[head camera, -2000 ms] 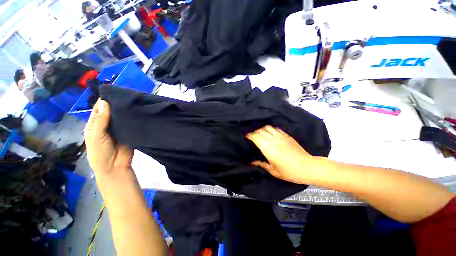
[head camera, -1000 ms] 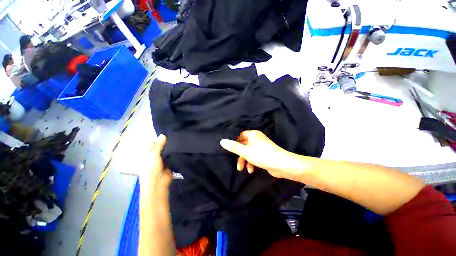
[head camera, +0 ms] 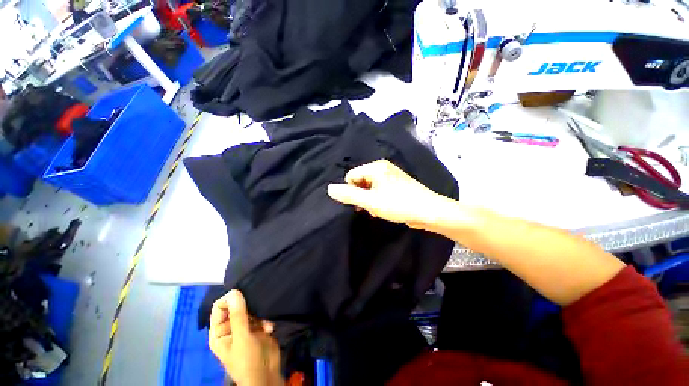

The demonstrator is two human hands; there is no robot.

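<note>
A black garment (head camera: 302,234) lies spread over the table and hangs over its front edge. A long folded band (head camera: 291,226) runs diagonally across it. My left hand (head camera: 243,339) pinches the garment at the lower left, at the front edge. My right hand (head camera: 378,192) pinches the cloth near the middle, thumb and forefinger together. The white sewing machine (head camera: 521,60) with JACK lettering stands behind on the right, its presser foot area (head camera: 461,117) apart from the cloth.
Pink and blue snips (head camera: 526,139) lie below the machine. Red-handled scissors (head camera: 653,177) lie right, under a marked black strip (head camera: 634,179). A black garment pile (head camera: 302,53) sits behind. A blue bin (head camera: 117,151) stands on the floor left. A measuring strip (head camera: 627,236) edges the table.
My left hand has moved down towards the front edge, and the band now slants. My right hand has stayed on the cloth near the middle. The view has shifted right.
</note>
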